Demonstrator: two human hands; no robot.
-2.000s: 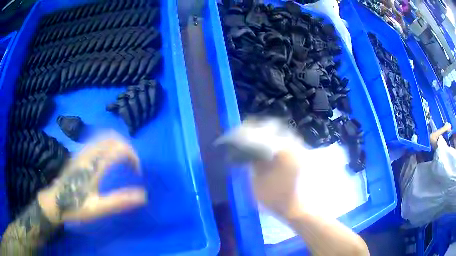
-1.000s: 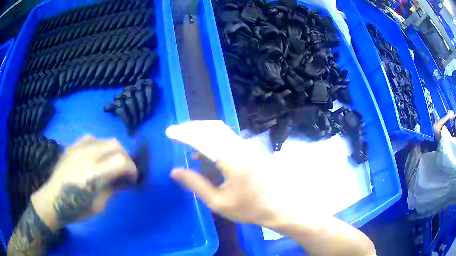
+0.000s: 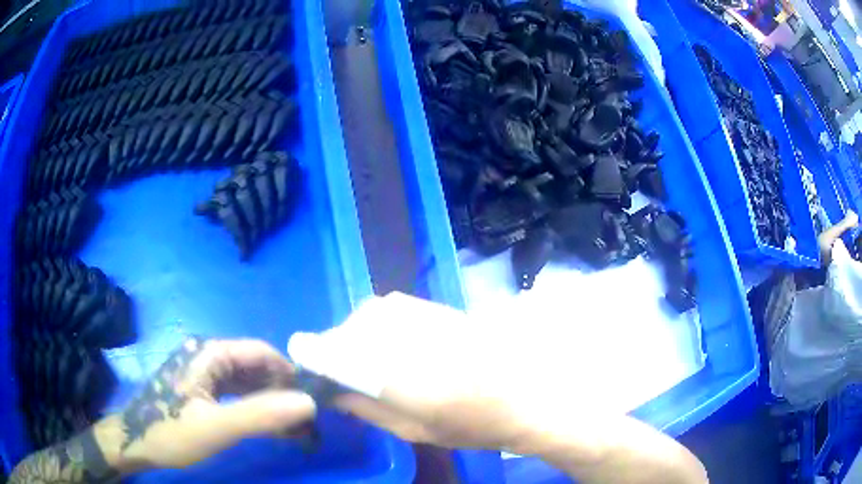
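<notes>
My tattooed left hand and my right hand meet over the near right part of the left blue bin. A black moulded part is between their fingers, blurred and partly hidden. Bright white material, perhaps a cloth or finger covering, shows over my right fingers; glare hides its edges. Nested rows of black parts fill the bin's far end and left side. A small nested group lies apart from them.
The right blue bin holds a loose pile of black parts on a glaring white liner. A brown strip runs between the bins. Another bin of dark parts and a person's hand are at the far right.
My right hand has come left from the right bin. My left hand has moved right and nearer to meet it. The single loose part seen earlier in the left bin is no longer there.
</notes>
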